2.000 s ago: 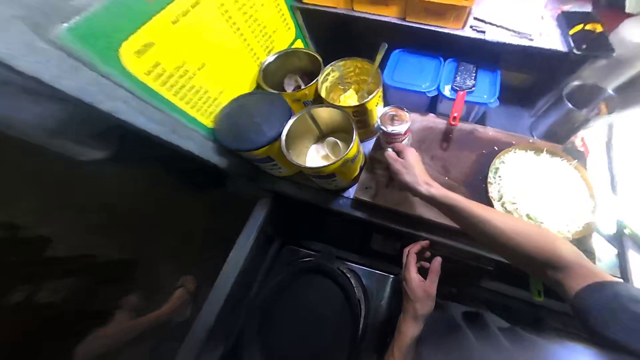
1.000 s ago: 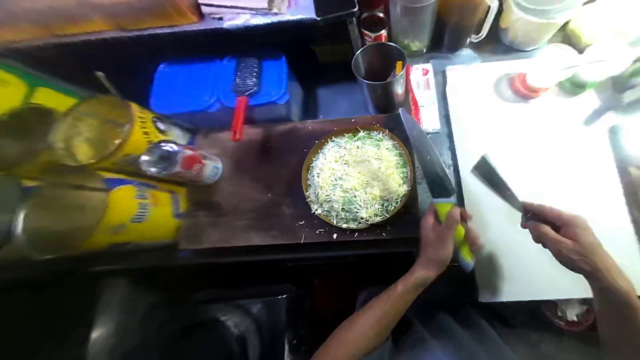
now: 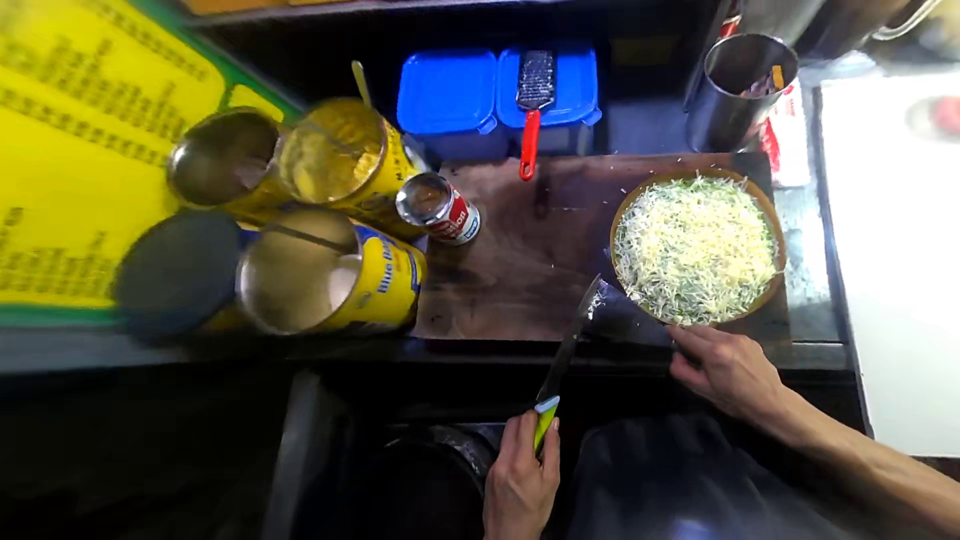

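My left hand (image 3: 521, 472) is closed around the green handle of a knife (image 3: 568, 351), whose blade points up and away over the front edge of the dark board (image 3: 510, 277). My right hand (image 3: 724, 367) touches the near rim of a round brown-edged base covered with white and yellowish shreds (image 3: 694, 251); whether its fingers grip the rim cannot be told. An opened small can (image 3: 450, 217) stands on the board's left part. A grater (image 3: 535, 90) with a red handle lies across a blue-lidded container (image 3: 577, 82).
Several yellow tins (image 3: 386, 277) stand at the left, some with utensils inside, near a yellow sheet bearing writing (image 3: 82, 165). Another blue-lidded container (image 3: 446, 90) is at the back. A metal cup (image 3: 742, 94) stands behind the round base, and a white board (image 3: 892, 300) lies at the right.
The view has swung left since one second ago. The knife has moved left, away from beside the round base. The spatula seen in my right hand then is no longer there; that hand is now at the rim.
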